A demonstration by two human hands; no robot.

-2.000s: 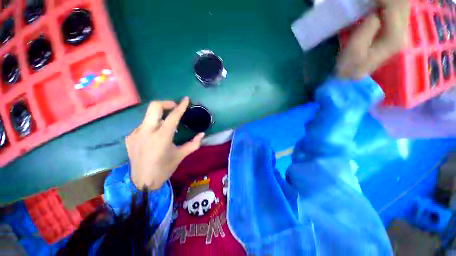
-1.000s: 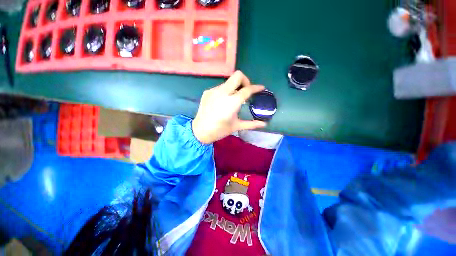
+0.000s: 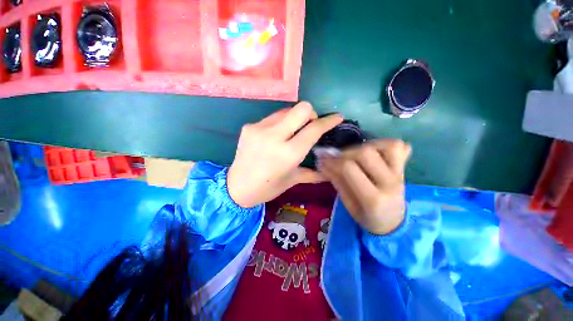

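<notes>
A round black watch head (image 3: pixel 347 133) lies at the green bench's near edge, partly hidden by my hands. My left hand (image 3: pixel 276 150) grips its left side between thumb and fingers. My right hand (image 3: pixel 371 178) is at its lower right, fingers curled on a small whitish piece (image 3: pixel 328 152), perhaps a cloth, touching the watch head. A second watch head (image 3: pixel 410 88), with a black face and silver rim, lies on the bench to the upper right.
A red-pink compartment tray (image 3: pixel 188 86) at upper left holds watch heads and a pocket of blue and yellow bits (image 3: pixel 248 37). A grey block (image 3: pixel 548 114) is at the right edge, a crinkled clear bundle (image 3: pixel 553 22) above it. Red trays (image 3: pixel 81 164) and cardboard (image 3: pixel 168 172) sit below bench level.
My right hand has come from the right side, where it held the grey block, to the watch head in my left hand. The block now lies at the right. The camera view has shifted.
</notes>
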